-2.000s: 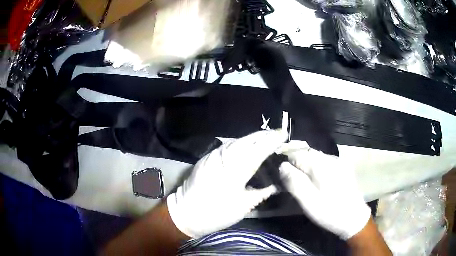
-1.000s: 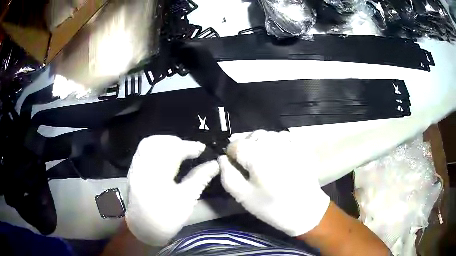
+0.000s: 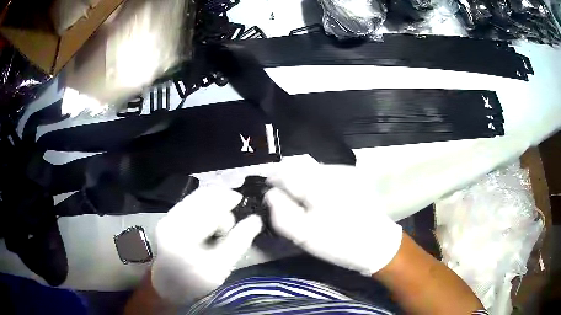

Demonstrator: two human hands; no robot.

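My left hand (image 3: 200,237), in a white glove, and my right hand (image 3: 329,215), also gloved, meet low in the centre. Both grip a small dark piece (image 3: 253,194) of black webbing between fingertips; its exact form is blurred and partly hidden by the fingers. Stacked black webbing straps (image 3: 393,117) lie across the table just behind my hands, with white X-like marks at the right ends and one near the middle. A strap (image 3: 264,92) crosses over the stack diagonally. A dark plate-type buckle (image 3: 133,245) lies left of my left hand.
Slide adjusters (image 3: 160,98) lie behind the straps. A carton (image 3: 37,37) and clear poly bags (image 3: 144,55) stand back left. A tangled strap heap (image 3: 37,227) lies left. Wrapped bundles (image 3: 354,17) sit at the back. Crumpled plastic wrap (image 3: 489,240) is at lower right.
The view has shifted, so the table things appear further left than at first. My hands stay together on the dark piece, which now shows between the fingertips, slightly apart from the strap stack.
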